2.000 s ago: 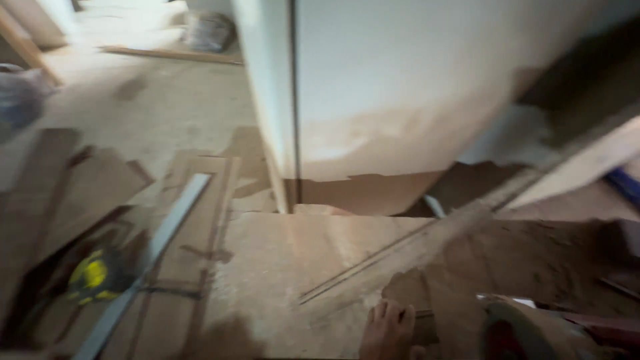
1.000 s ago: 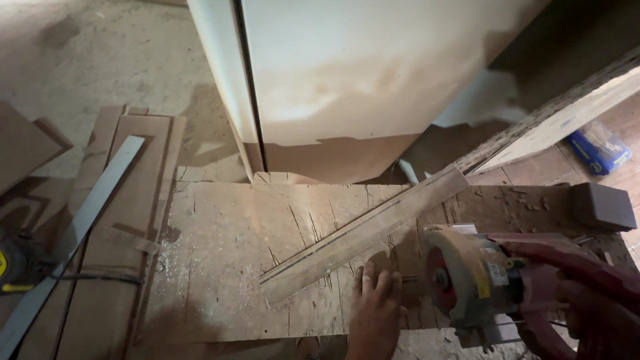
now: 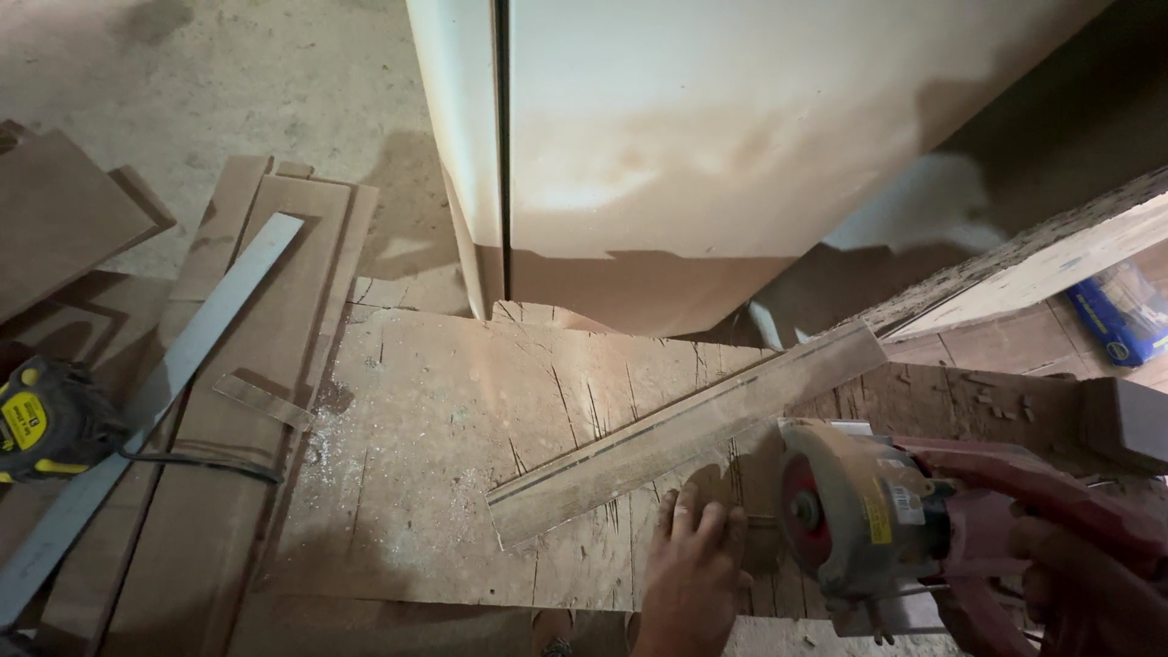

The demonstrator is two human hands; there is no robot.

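My right hand point(image 3: 1068, 566) is closed on the red handle of a handheld circular saw point(image 3: 858, 520) at the lower right. The saw's blade guard is beside the right part of a narrow plank point(image 3: 675, 438), which lies diagonally on a scored plywood board point(image 3: 420, 429). My left hand point(image 3: 693, 557) rests palm down just below the plank, fingers slightly apart; whether the fingertips touch its edge I cannot tell. Pale dust is scattered over the board's left part.
At left, stacked planks point(image 3: 219, 511) carry a metal straightedge point(image 3: 228, 301), a small offcut point(image 3: 263, 400) and a cable. A tape measure point(image 3: 46, 420) is at the left edge. A pale panel point(image 3: 639, 164) stands behind the board. A block point(image 3: 1127, 424) and a blue package point(image 3: 1118, 315) are at right.
The view has swung and steadied since two seconds ago, bringing the saw into fuller view. Since one second ago, my left hand has stayed beside the plank and the saw has stayed at its right.
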